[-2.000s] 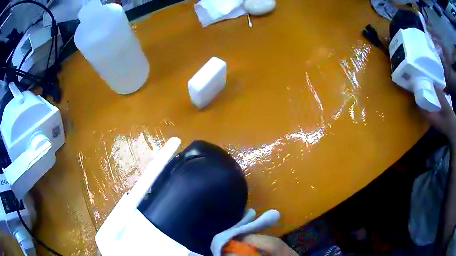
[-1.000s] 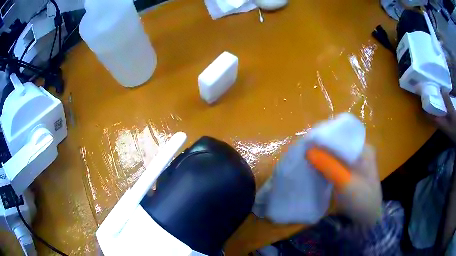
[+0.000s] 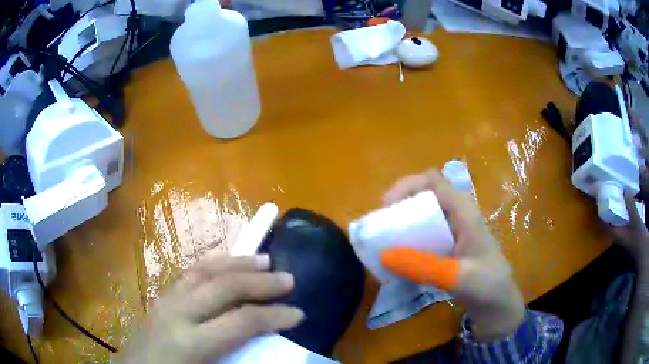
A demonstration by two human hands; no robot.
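Observation:
The security camera's black head (image 3: 317, 274) is nearest me at the bottom, its white body cut off by the lower edge. My left hand (image 3: 228, 306) grips it, fingers across the white antenna (image 3: 255, 229) and the side of the head. My right hand (image 3: 470, 249), with an orange finger cot, holds a white block, seemingly the cleaning sponge (image 3: 409, 224), just right of the head. The grey-white cloth (image 3: 405, 302) lies on the bench beneath this hand, partly hidden by it.
A translucent bottle (image 3: 220, 78) stands back left. A crumpled tissue (image 3: 366, 44), a swab (image 3: 400, 72) and a small white pot (image 3: 417, 52) are at the back. Cameras are piled left (image 3: 71, 142); another person's hand (image 3: 633, 224) touches one at right (image 3: 605, 153).
The white block has left its place on the bench and now appears in my right hand. The cloth has gone from that hand to the bench. My left hand has come onto the camera.

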